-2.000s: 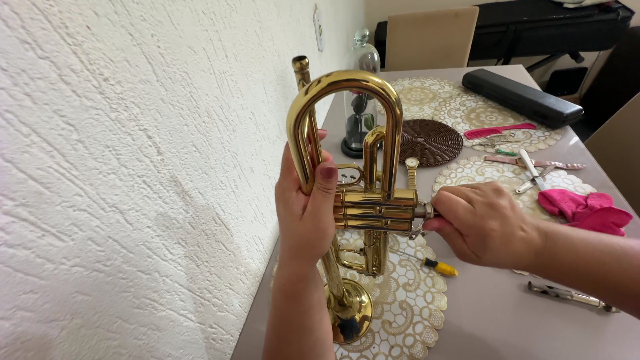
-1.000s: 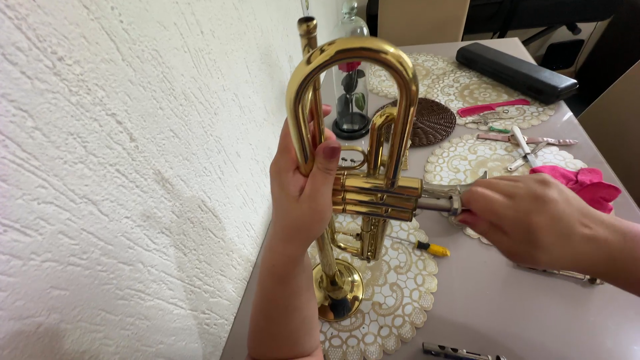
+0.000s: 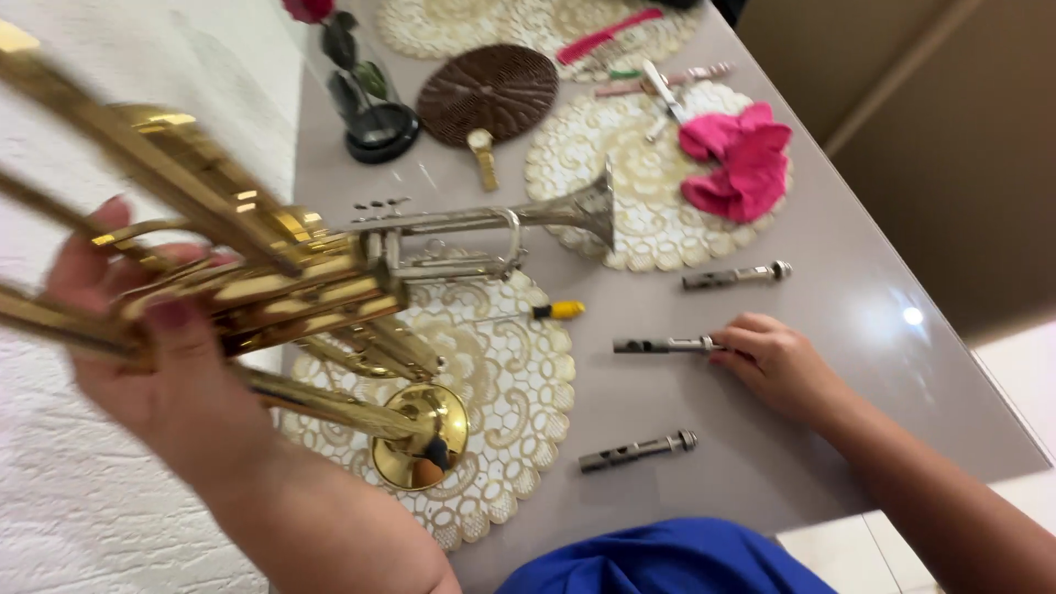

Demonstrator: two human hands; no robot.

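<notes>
My left hand [image 3: 173, 355] grips a brass trumpet [image 3: 313, 305] by its valve casings, tilted up at the left, its bell low over a doily. At the right, my right hand [image 3: 767, 355] has its fingertips on the end of a piston valve [image 3: 664, 346] that lies on the table. One more piston valve [image 3: 737, 276] lies beyond it and another piston valve [image 3: 638, 451] nearer to me. Behind the brass trumpet is a small silver trumpet [image 3: 495, 227], partly hidden by it. A yellow-handled screwdriver [image 3: 561, 310] rests on the doily.
Lace-pattern doilies [image 3: 528, 412] lie on the grey table [image 3: 792, 470]. Farther back are a brown round mat [image 3: 488, 95], a gold wristwatch [image 3: 483, 157], a rose under a glass dome with a black base [image 3: 382, 132], a pink cloth [image 3: 737, 162] and a pink strip [image 3: 609, 36]. A textured wall [image 3: 74, 495] borders the left.
My right hand has drawn a piston valve out of the trumpet and moved it down to the table. The trumpet now tilts more in my left hand. The view has swung down and right.
</notes>
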